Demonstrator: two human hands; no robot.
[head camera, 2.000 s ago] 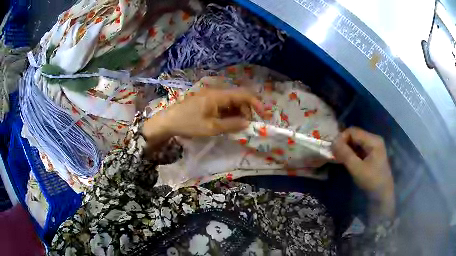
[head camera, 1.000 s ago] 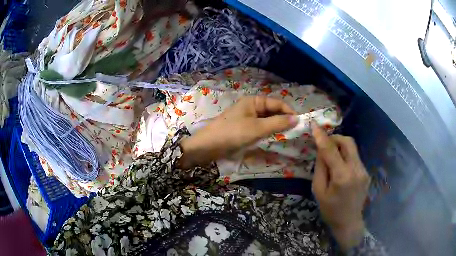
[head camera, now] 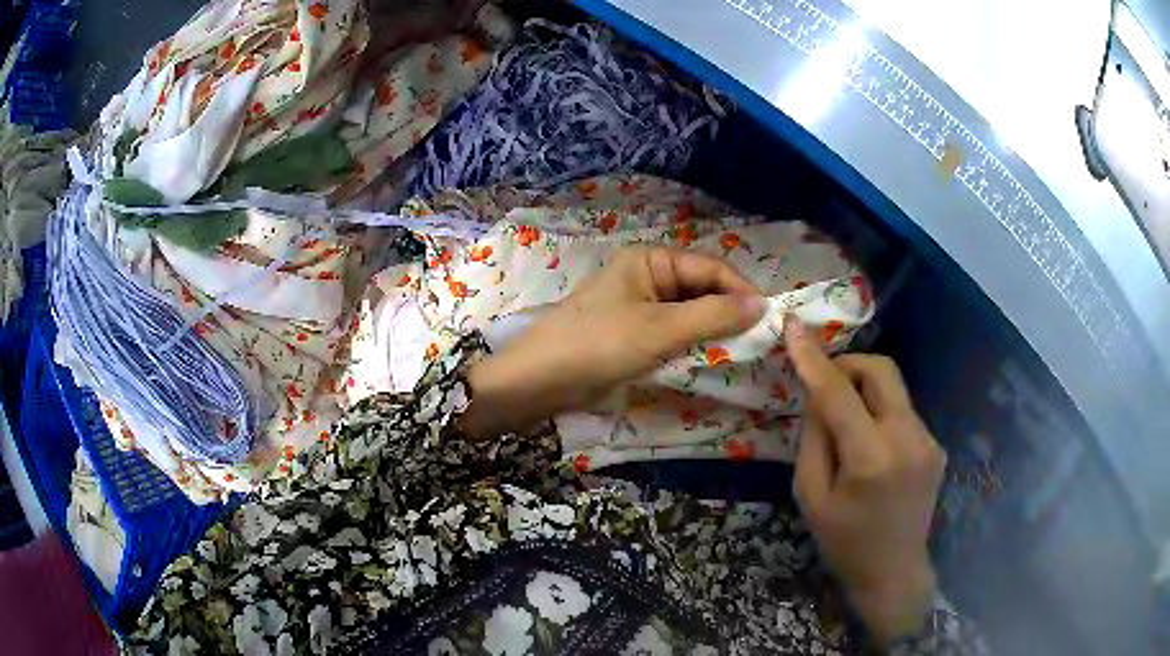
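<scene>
A floral fabric panel [head camera: 719, 397], cream with small orange-red flowers, lies over the lap. My left hand [head camera: 616, 327] comes from the lower left and pinches its narrow whitish seam edge between thumb and fingers. My right hand [head camera: 866, 455] comes from below right, with its fingertips at the same edge, close to my left fingertips. The edge [head camera: 778, 311] shows as a small pale fold between the two hands. The fabric directly under the fingertips is hidden.
A large floral bundle [head camera: 282, 96] at upper left has a green strip [head camera: 295, 158] and a lavender-blue cord hank [head camera: 154, 333]. Purple-grey strips [head camera: 565, 109] lie behind the panel. A blue crate [head camera: 135, 481] is at lower left. The white table's ruler edge [head camera: 949, 160] curves across the right.
From two seconds ago, my hands have come together from a stretched edge, my left hand moving right and my right hand moving left and down. Over the last second they have barely moved.
</scene>
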